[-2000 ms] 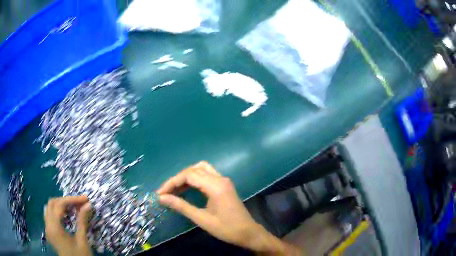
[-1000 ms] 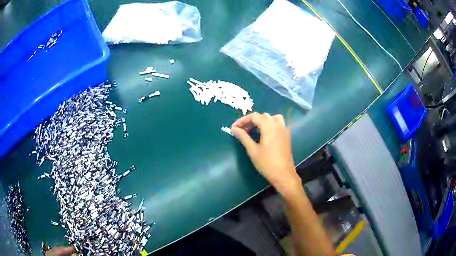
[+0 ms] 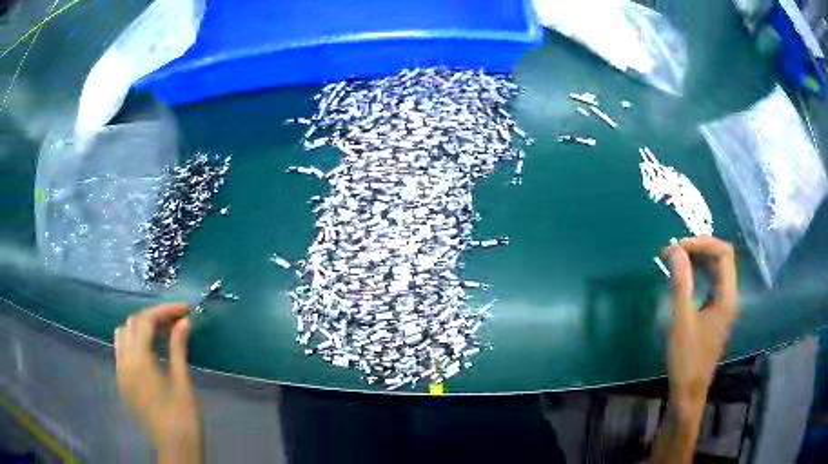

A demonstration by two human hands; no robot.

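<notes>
A large heap of small white-and-dark assembled parts [image 3: 395, 217] lies in the middle of the green bench. A small pile of dark metal pieces [image 3: 184, 213] is at left, with a few pieces lying apart below it. A small pile of white sleeves [image 3: 676, 192] is at right. My left hand [image 3: 159, 362] is just below the stray dark pieces, thumb and finger close; whether it holds one is unclear. My right hand [image 3: 701, 304] is just below the white pile, with a white sleeve [image 3: 662, 266] at its fingertips.
A blue plastic bin [image 3: 363, 45] stands behind the heap. A clear speckled bag [image 3: 100, 217] lies at far left, with a white bag [image 3: 136, 63] above it. Bags of white parts lie at upper right [image 3: 617, 36] and right [image 3: 781, 181]. Several loose parts [image 3: 595, 111] lie apart.
The view has swung left, so the dark pile and clear bag show fully. My left hand is now in full view near the dark pieces. My right hand remains near the white pile.
</notes>
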